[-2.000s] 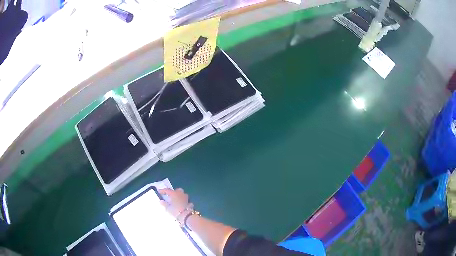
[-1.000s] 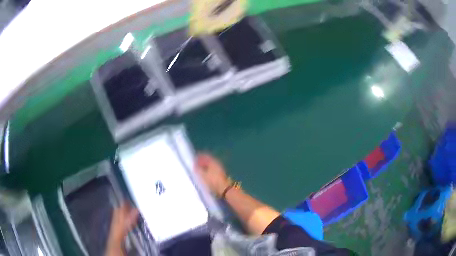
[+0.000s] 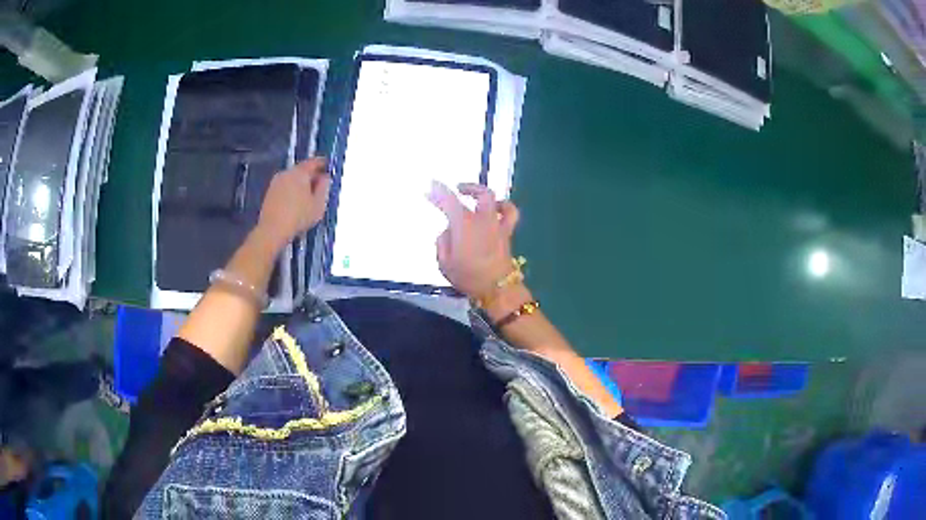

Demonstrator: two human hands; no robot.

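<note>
A lit tablet [image 3: 401,152] lies screen up on a white foam sleeve [image 3: 510,127], its screen white with faint small marks. My right hand [image 3: 475,234] is over its right half, fingers spread, a fingertip at the glass; touching or just above, I cannot tell. My left hand [image 3: 296,200] is at the tablet's left edge, fingers bent; whether it grips anything is hidden. Left of it, a dark tablet [image 3: 225,168] lies on white sleeves, partly under my left hand and forearm.
Tablet stacks [image 3: 609,25] stand along the back. More stacks [image 3: 51,183] are at the far left of the green bench [image 3: 650,234]. Blue bins [image 3: 665,394] sit below the front edge, with another bin [image 3: 137,350] at left. Blue stools are on the floor.
The view has swung down and left. The tablet's screen went from a small dark central mark to nearly plain white. My right hand has moved from its right edge onto the screen.
</note>
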